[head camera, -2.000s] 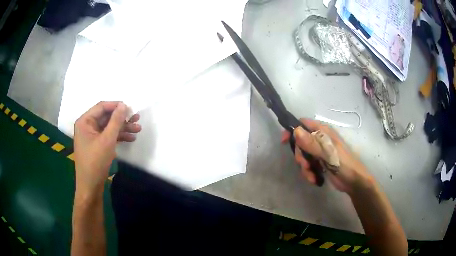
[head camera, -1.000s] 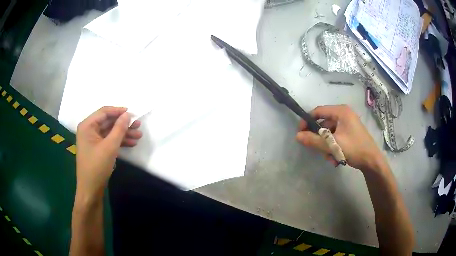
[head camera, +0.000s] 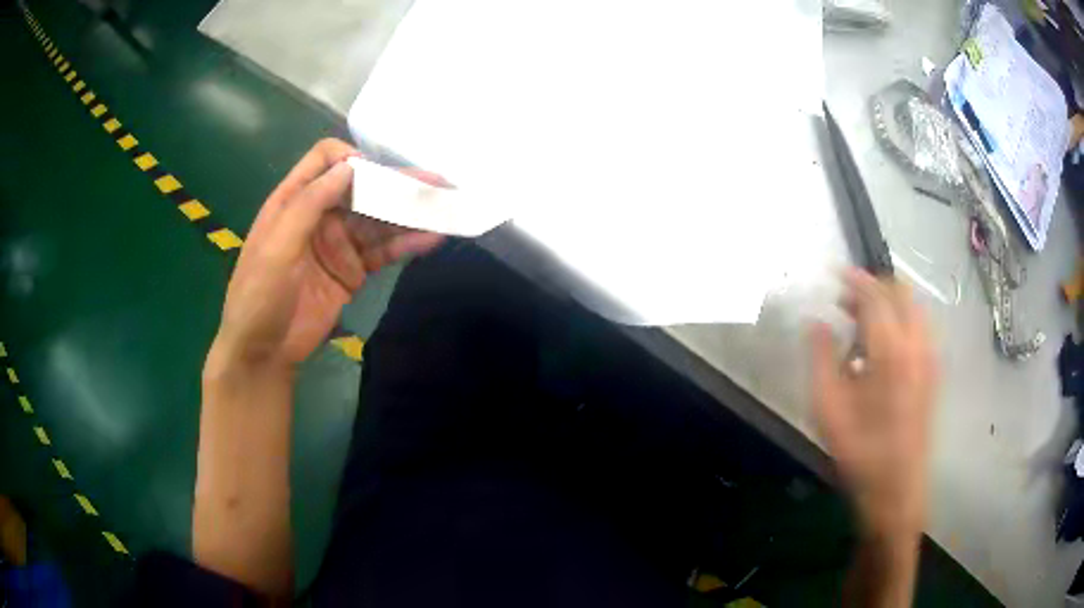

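Note:
The large white fabric panel (head camera: 630, 154) lies flat on the table in front of me. My left hand (head camera: 303, 255) is at the table's left edge and pinches a narrow white fabric piece (head camera: 410, 202) between thumb and fingers. I cannot tell whether this piece is separate or a folded edge of the panel. The long black tailor's shears (head camera: 854, 190) lie at the panel's right edge, blades pointing away from me. My right hand (head camera: 880, 368) is blurred over the handle end, thumb apart from the fingers; its grip on the handle cannot be made out.
A tape measure (head camera: 1004, 297) is heaped at the right of the pale table (head camera: 761, 374). Printed paper sheets (head camera: 1010, 131) lie at the upper right, with dark scraps at the far right edge. Green floor with yellow-black tape (head camera: 166, 184) is at the left.
The view has shifted left. The shears have turned to point more straight away from me, beside the panel. My left hand now holds up a narrow white piece at the table edge.

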